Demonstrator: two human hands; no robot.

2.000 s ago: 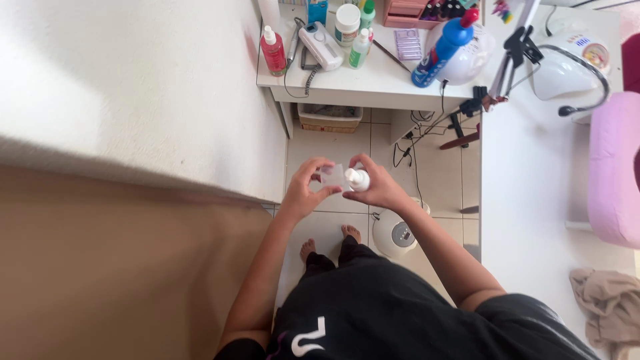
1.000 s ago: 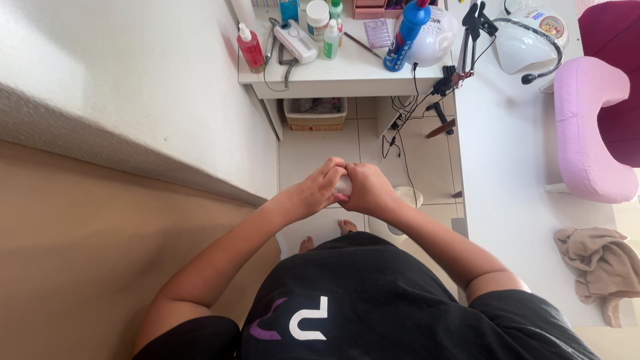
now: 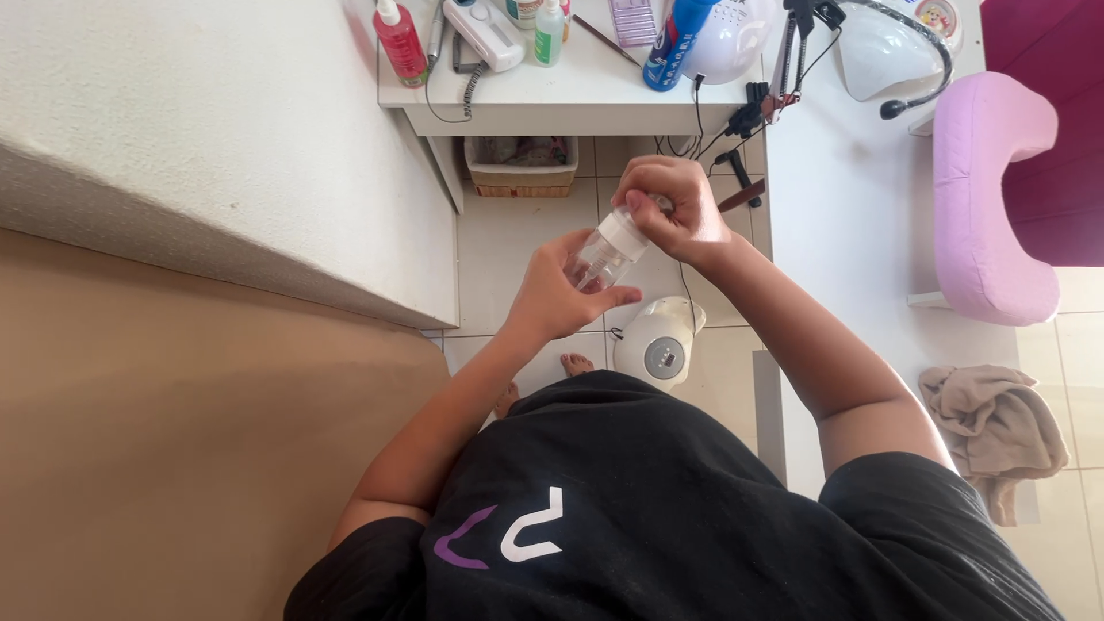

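My left hand [image 3: 552, 289] is wrapped around the lower, clear body of a small transparent plastic bottle [image 3: 597, 265], with the thumb on its near side. My right hand [image 3: 673, 207] grips the top of the same bottle, above its white collar [image 3: 623, 235]; the fingers hide much of this top. A tube shows inside the clear body. The bottle is tilted, its top toward the upper right, over the tiled floor between the wall and the white desk.
Ahead, the white desk [image 3: 569, 90] bears a red bottle [image 3: 402, 52], a white handheld device [image 3: 485, 33], a blue bottle [image 3: 677, 43] and a lamp. Beneath are a lined basket [image 3: 523, 172] and cables. A white round appliance [image 3: 660, 341] stands on the floor. A pink cushion [image 3: 975, 203] is at right.
My hands, close together around the bottle a second ago, are farther apart, with the right hand at its top. More of the bottle shows. The view has shifted.
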